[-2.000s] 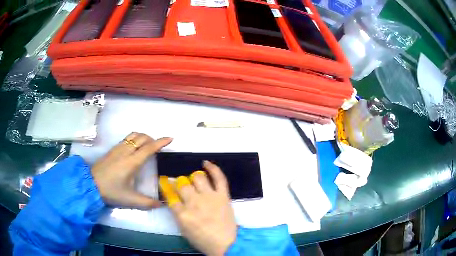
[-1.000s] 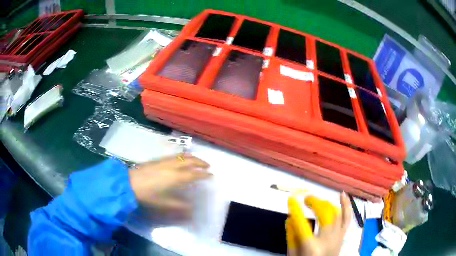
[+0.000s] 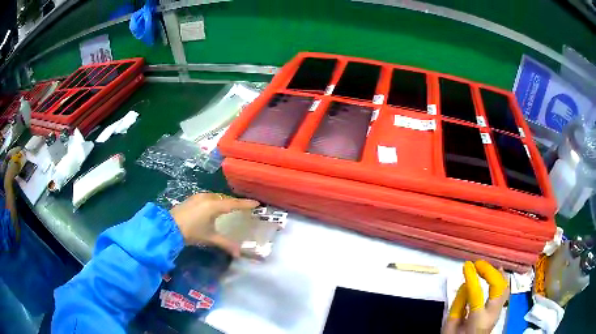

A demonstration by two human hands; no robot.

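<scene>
A black smartphone (image 3: 384, 314) lies on the white mat (image 3: 304, 267), cut off by the bottom edge. My left hand (image 3: 212, 225) is at the stack of translucent protective films (image 3: 245, 229), its thumb and fingers spread around it; whether it grips a film is unclear. Printed black-and-white tabs show at the stack's right end. My right hand (image 3: 480, 301), with yellow finger cots, is bent over a white folded wipe or block beside the phone's right end, partly cut off; its grip on it is unclear.
Stacked red trays (image 3: 385, 186) holding phones stand behind the mat. A tan stick (image 3: 413, 268) lies before them. Solvent bottles (image 3: 570, 271) and wipes (image 3: 546, 314) are at right, red-and-white stickers (image 3: 186, 300) at left. Another person's hand (image 3: 13, 163) shows far left.
The view has swung left and up. My left hand has left the phone and moved to the film stack. My right hand has moved off the phone to its right side.
</scene>
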